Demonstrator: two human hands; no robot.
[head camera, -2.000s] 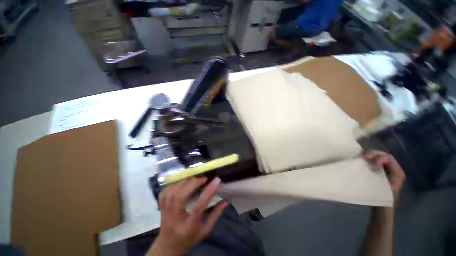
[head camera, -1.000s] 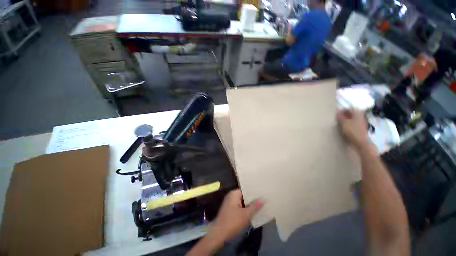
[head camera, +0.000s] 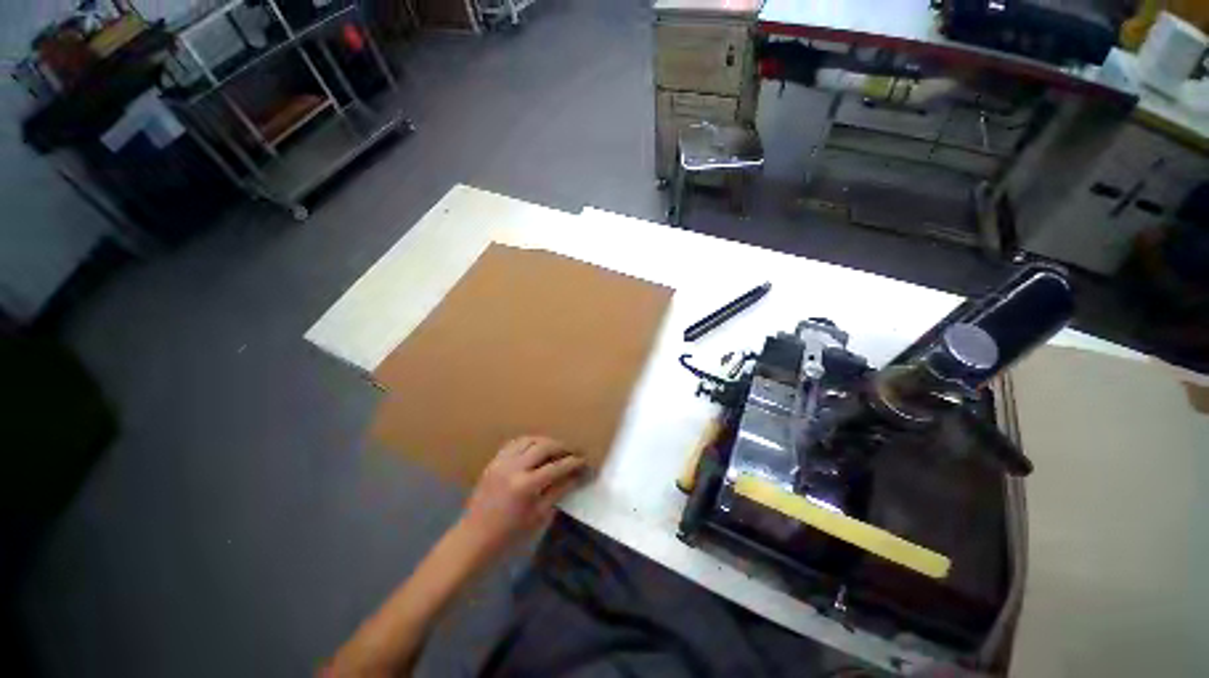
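Observation:
A brown notched panel lies on the white tabletop left of the machine, its near left part reaching past the table edge. My left hand is at its near right corner, fingers bent over the panel's edge; the thumb is hidden. My right hand is out of the picture. The black skiving machine stands to the right, with a silver knob, shiny metal work area and yellow strip. No panel shows at its metal work area.
Beige panels lie right of the machine. A slim black stick lies behind the machine to the left. A pale sheet lies under the brown panel. Beyond are a stool, a metal cart and another bench.
The view has swung left. The beige panel is no longer held up before me. My left hand has moved from it to the brown panel; my right hand has left the picture.

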